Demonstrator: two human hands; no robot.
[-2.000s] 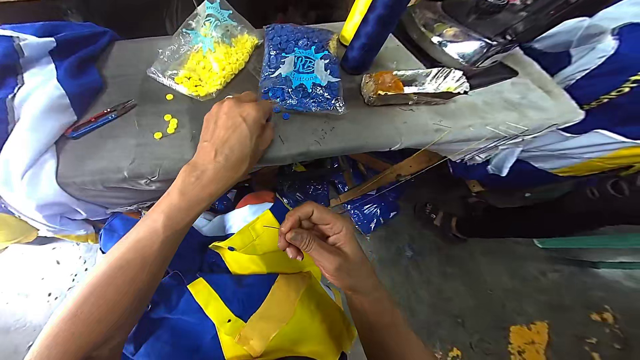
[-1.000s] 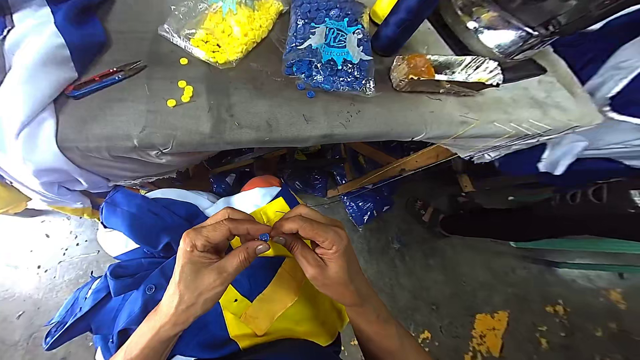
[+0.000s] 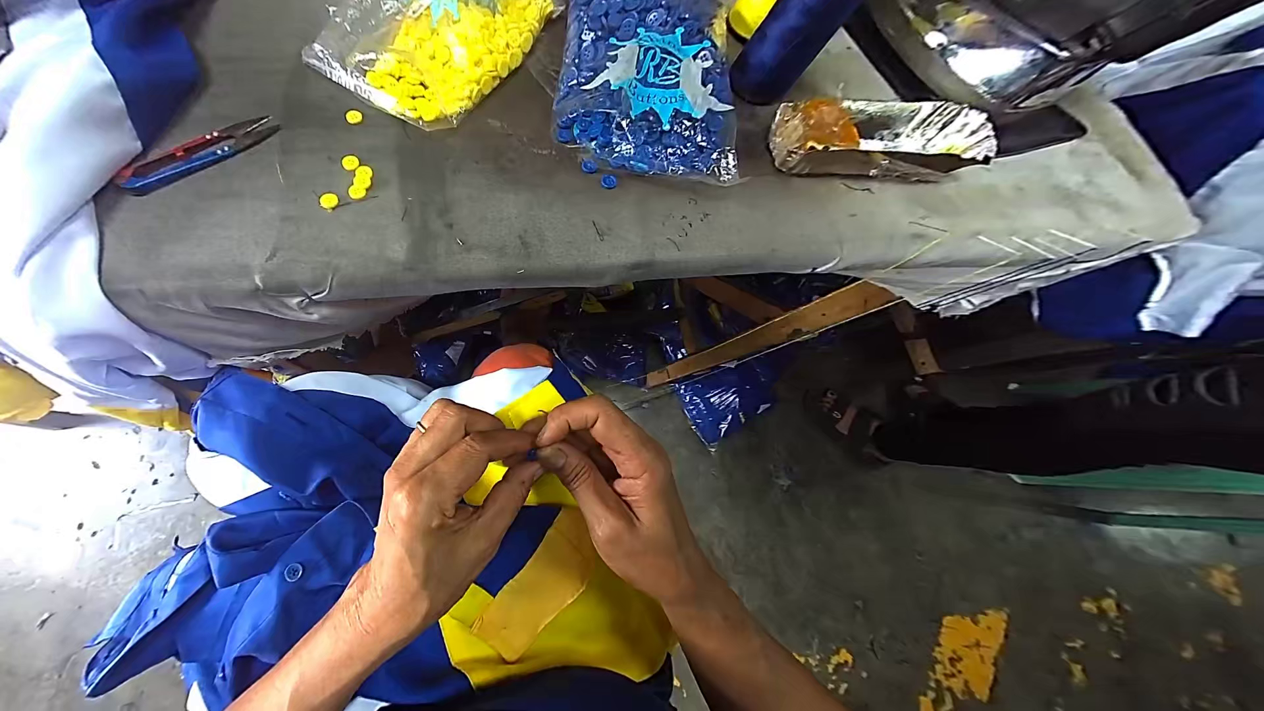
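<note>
Over the lap lies a blue, yellow and white garment (image 3: 286, 543), with a blue button sewn on its blue part. Above it, the fingertips of my left hand (image 3: 449, 504) pinch a small blue button (image 3: 533, 455). The thumb and fingers of my right hand (image 3: 622, 494) meet it from the other side; a needle cannot be made out between them. On the table, a plastic bag of blue buttons (image 3: 647, 99) lies beside a bag of yellow buttons (image 3: 454, 59). Loose yellow buttons (image 3: 362, 178) and loose blue buttons (image 3: 608, 182) lie in front of the bags.
Thread snips (image 3: 197, 155) rest at the left of the cloth-covered table (image 3: 494, 237). A foil-lined box (image 3: 879, 133), a blue thread cone (image 3: 790, 49) and a machine part stand at the right. Wooden bars (image 3: 780, 331) run beneath. Another person's leg (image 3: 1066, 425) extends at the right.
My left hand has moved from the table by the blue button bag to my right hand above the garment. A blue button is now between the fingertips. The view has shifted slightly.
</note>
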